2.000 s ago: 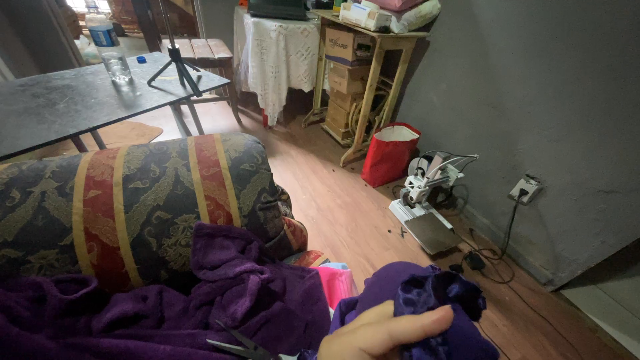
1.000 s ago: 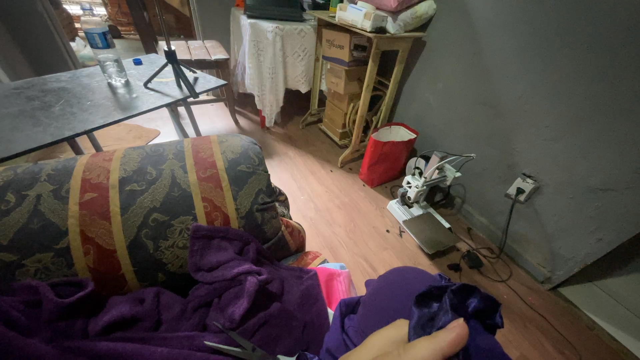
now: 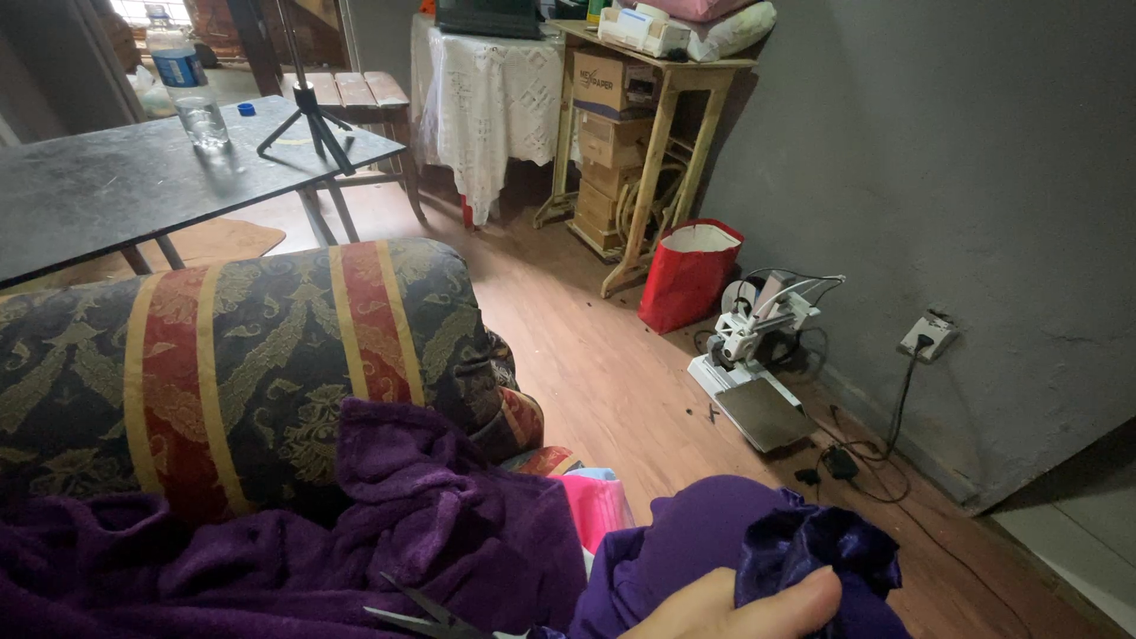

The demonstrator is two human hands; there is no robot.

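Observation:
My left hand (image 3: 741, 603) comes in from the bottom edge, its thumb pressed on a gathered dark blue satin fabric (image 3: 812, 541). The satin lies against a smooth purple cloth (image 3: 701, 524) that bulges up behind it. To the left, a pair of scissors (image 3: 430, 617) shows spread blades pointing left over a plush purple blanket (image 3: 444, 524); its handles are hidden at the bottom edge, and I cannot tell whether anything holds them. A pink cloth (image 3: 593, 506) shows between the blanket and the smooth cloth. My right hand is out of view.
A patterned sofa arm (image 3: 266, 355) stands at left. Beyond it, a table (image 3: 80, 186) carries a bottle (image 3: 191, 89) and a small tripod (image 3: 311, 124). On the floor at right are a red bag (image 3: 679, 284), a white 3D printer (image 3: 754, 355) and cables (image 3: 874, 461) below a wall socket (image 3: 927, 337).
My left hand and the satin under its thumb have shifted slightly right and down since the earliest frame. The scissors and the blanket look nearly the same.

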